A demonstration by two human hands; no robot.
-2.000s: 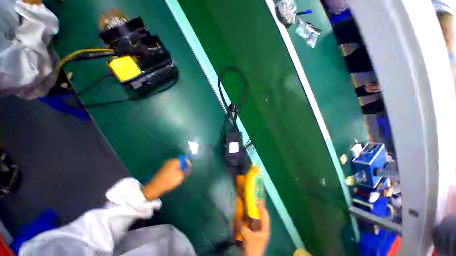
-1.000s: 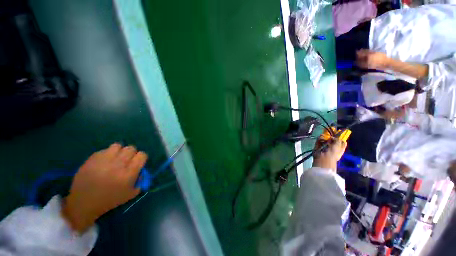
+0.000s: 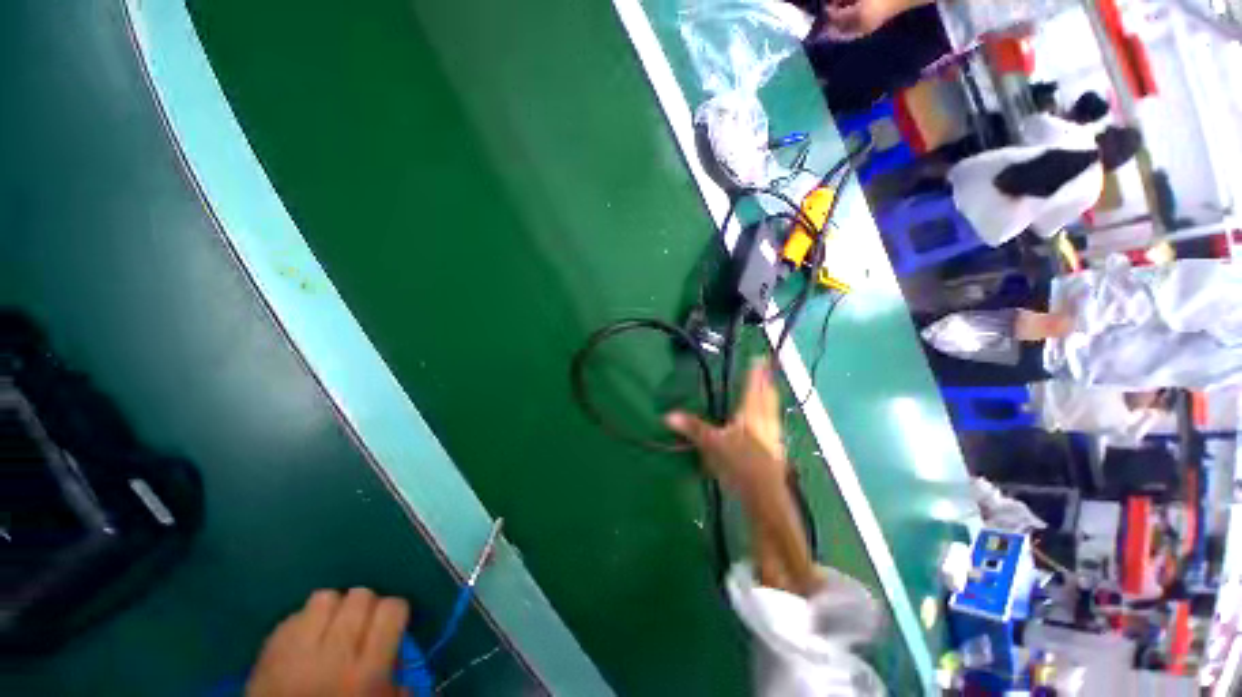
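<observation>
My left hand, cut off by the bottom edge, is closed around a bright blue cord. A thin metal-coloured end of it lies over the pale belt edge. My right hand is over the green belt with thumb and fingers apart, at the looped black cable; no grip on it shows. The black power supply box sits at the far white belt edge. The yellow-orange tool lies just beyond it on the far bench, with cables tangled around both.
A crinkled clear plastic bag lies on the far bench. A blue box unit stands at the lower right. A black bench unit is at the left. People in white coats and blue stools are beyond the far bench.
My right hand has let go of the yellow-orange tool and cables, which now lie across the belt's far edge. It has moved back towards me. My left hand is lower in view, still with the blue cord.
</observation>
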